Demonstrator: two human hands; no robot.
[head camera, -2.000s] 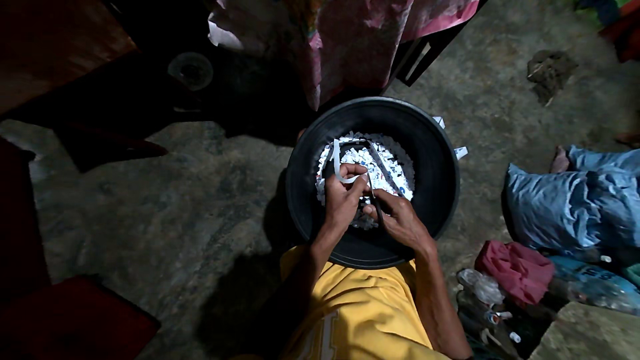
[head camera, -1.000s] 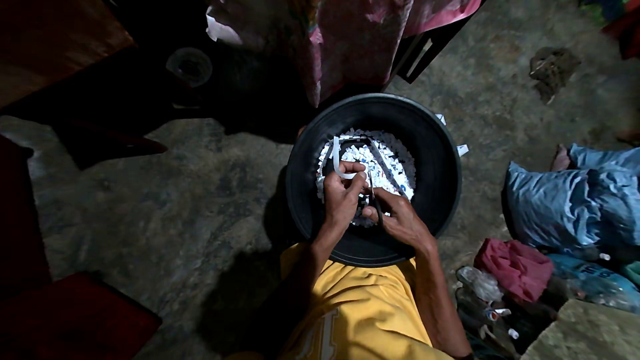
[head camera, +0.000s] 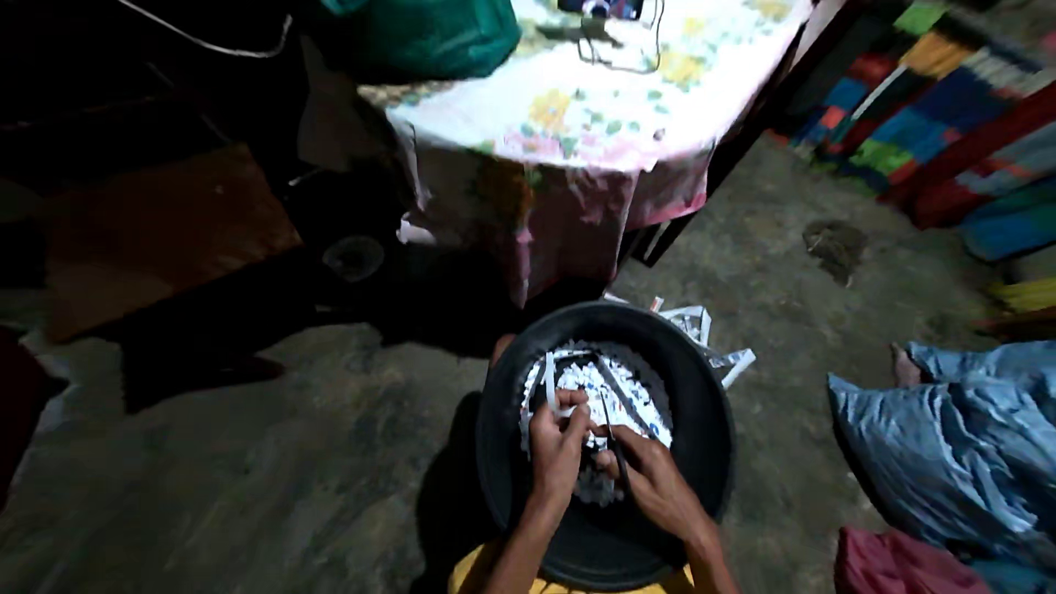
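A round black tub (head camera: 714, 462) stands on the floor in front of me, with many small cut white pieces (head camera: 587, 378) in its bottom. My left hand (head camera: 559, 437) is over the tub and holds a thin white strip (head camera: 550, 379), which sticks up past the fingers. Close at its right, my right hand (head camera: 648, 470) is closed around a dark, thin-bladed tool, seemingly scissors (head camera: 619, 458). The blade points up and away, near my left fingertips. The fingers partly hide the strip's lower end and the tool's handles.
Beyond the tub is a table with a floral cloth (head camera: 577, 140) and a green bag (head camera: 437, 37). White strips (head camera: 701, 326) lie on the floor by the tub's far right rim. Blue-grey sacks (head camera: 957, 437) and a dark red cloth (head camera: 899, 565) are at the right.
The view has tilted up and shows more of the table. Both hands stay over the tub, still holding the strip and the tool.
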